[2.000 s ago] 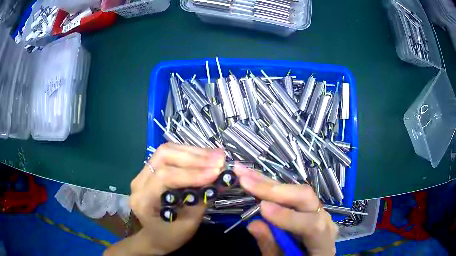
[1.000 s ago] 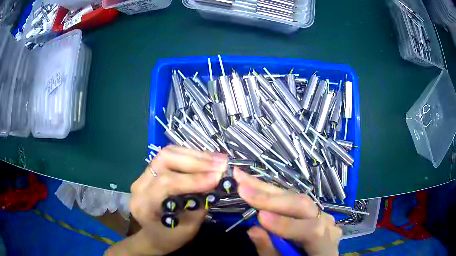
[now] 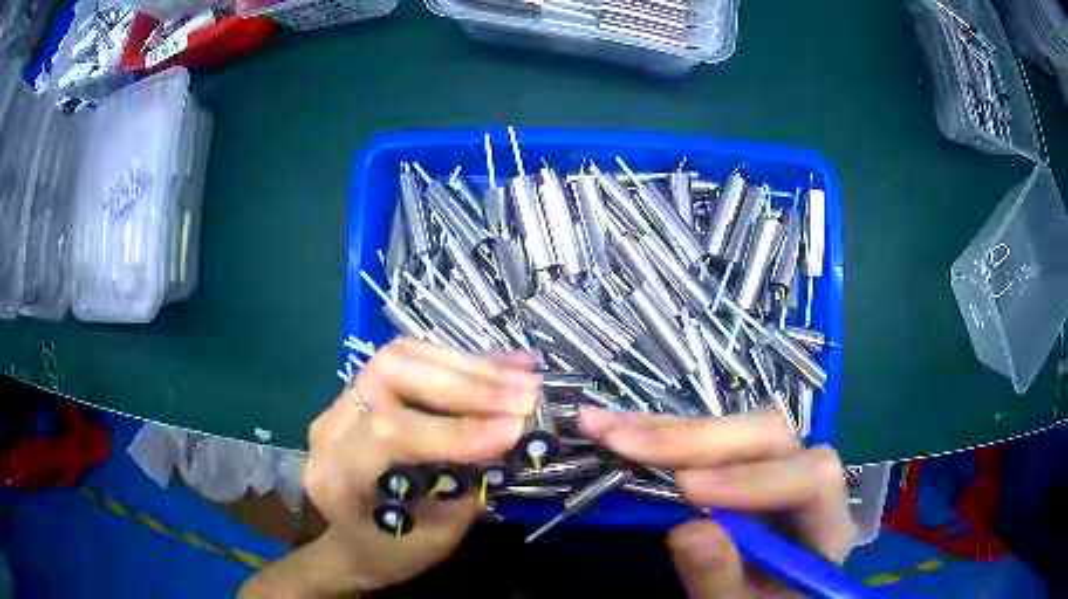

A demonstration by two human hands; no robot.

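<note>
My left hand [image 3: 398,468] is closed around several silver cylindrical parts [image 3: 399,481] at the near edge of the blue bin. Their black round ends with pale centres and yellow-green tips face me. One part [image 3: 538,452] sticks out at the fingertips. My right hand [image 3: 738,468] is just right of it, not touching it, and holds a tool with a bright blue handle [image 3: 787,559]. The tool's tip cannot be made out. The blue parts bin [image 3: 833,269] lies beyond and under both hands, heaped with loose silver cylinders with thin pale stems.
A clear packing box [image 3: 562,45] with rows of cylinders stands beyond the bin. Closed clear boxes [image 3: 135,199] and a red tray [image 3: 211,45] are at left. A clear box of slim parts [image 3: 966,82] and a tilted clear container [image 3: 1013,281] are at right.
My right hand has moved right, away from the protruding part, and the blue handle now shows more and lies flatter. My left hand stays nearly in place with the same parts.
</note>
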